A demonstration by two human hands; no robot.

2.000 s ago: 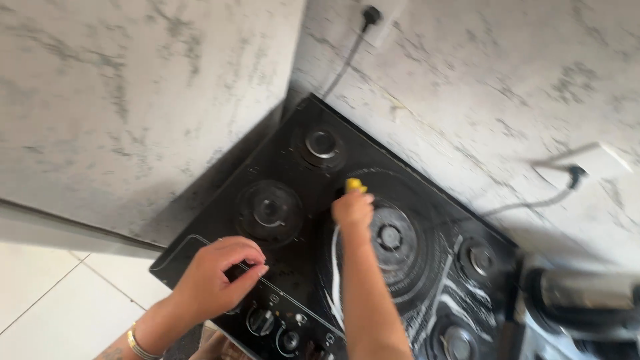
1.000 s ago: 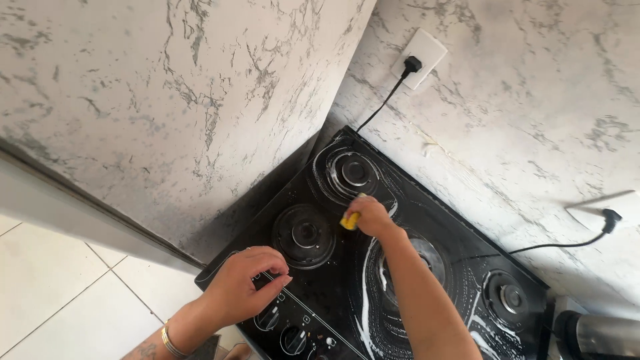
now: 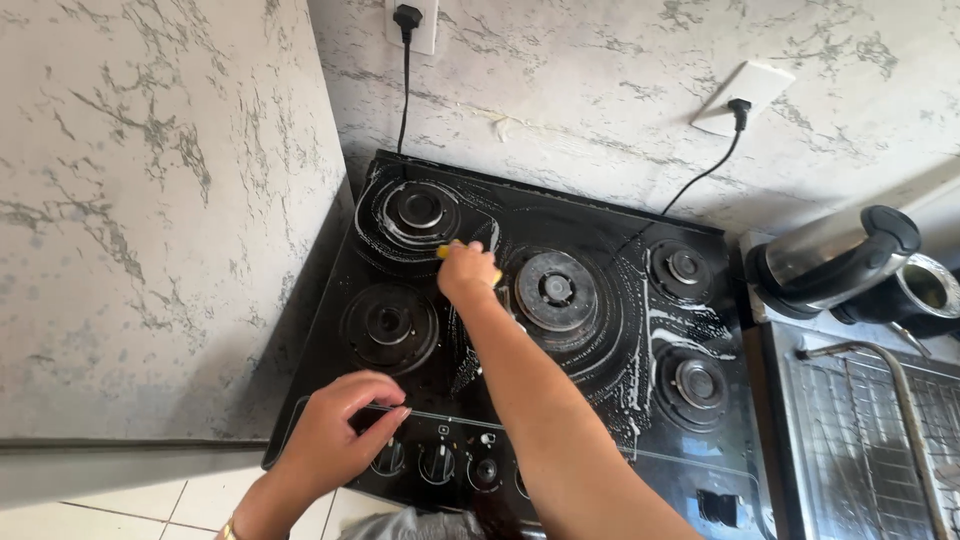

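A black glass gas cooktop with several burners bears streaks of white suds. My right hand presses a yellow sponge on the glass, between the back left burner and the large central burner; the palm and fingers hide most of the sponge. My left hand, curled with thumb and fingertips apart, holds nothing over the front left edge, near the control knobs and below the front left burner.
An electric kettle and a black cup stand right of the cooktop, behind a wire dish rack. Two black power cords run from wall outlets down behind the cooktop. A marbled panel rises at the left.
My right hand has moved the sponge about the glass near the left and central burners. Suds now ring the back left burner, which looked bare two seconds ago. The view has turned.
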